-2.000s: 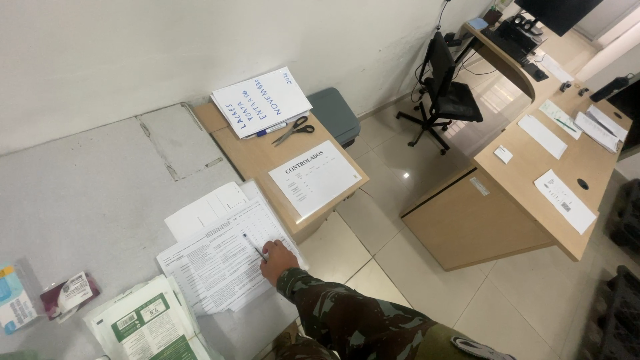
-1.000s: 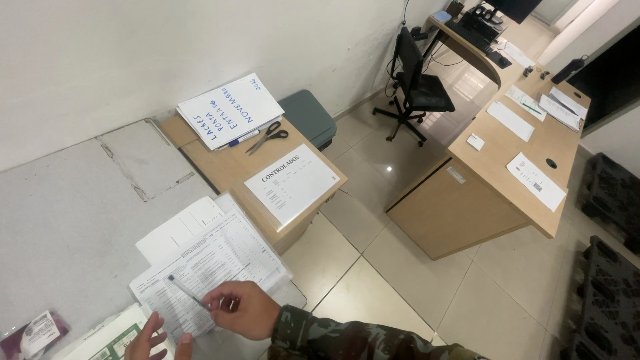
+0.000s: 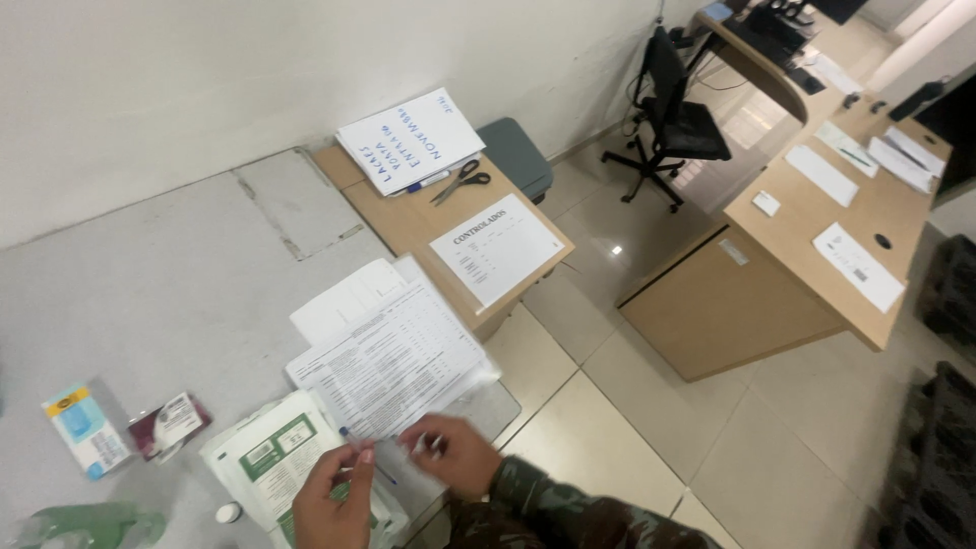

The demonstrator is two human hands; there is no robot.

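My left hand (image 3: 335, 496) is over a white and green package (image 3: 282, 457), its thumb and index finger pinching a clear ballpoint pen (image 3: 387, 474) with blue ends. Close by on the right is my right hand (image 3: 457, 457), blurred, with fingers curled; something pale shows between them, but I cannot tell what. Beyond the hands, printed sheets (image 3: 396, 351) in a clear sleeve lie on the grey table, partly over a white card (image 3: 343, 297).
A light blue box (image 3: 88, 435), a maroon packet (image 3: 169, 427), a white cap (image 3: 228, 512) and a green bottle (image 3: 99, 526) are at left. Scissors (image 3: 461, 181) and papers (image 3: 412, 141) lie on a wooden surface. A black chair (image 3: 679, 126) and desk (image 3: 808, 252) stand right.
The pen was in my right hand over the printed sheets; it is now at my left fingertips. Both hands are off the middle of the sheets, over their lower edge and the package.
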